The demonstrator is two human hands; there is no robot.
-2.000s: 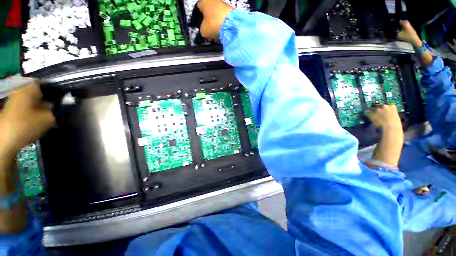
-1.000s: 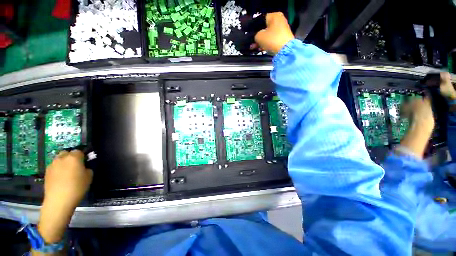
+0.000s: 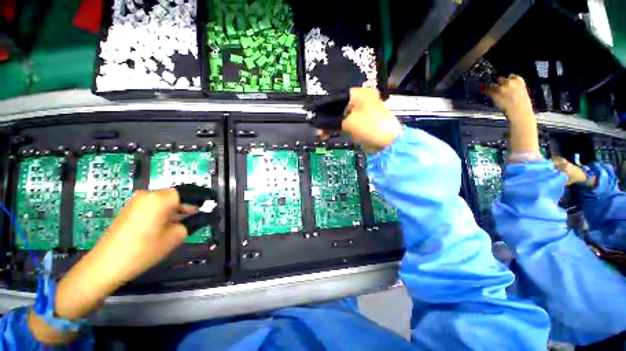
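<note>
My left hand (image 3: 161,216), with black finger cots, pinches a white connector (image 3: 208,205) over the right board of the left pallet (image 3: 141,269). My right hand (image 3: 357,120), also in black finger cots, is above the top edge of the right pallet (image 3: 295,256), just in front of the bins. Its fingertips are close together near a small pale spot; whether they hold a piece is unclear. Green circuit boards (image 3: 274,195) lie in both pallets. My right sleeve hides part of the right pallet's third board.
Beyond the rail stand three black bins, with larger white connectors (image 3: 141,44), green terminal blocks (image 3: 254,51) and small white connectors (image 3: 317,51). The front metal rail (image 3: 302,285) runs along the pallets. At the right, another person's hand (image 3: 515,103) reaches to small parts; more blue sleeves show beyond.
The left pallet has moved right against the other one, closing the gap. My left hand moved right with the white connector. My right hand came back from the small white bin toward the pallet.
</note>
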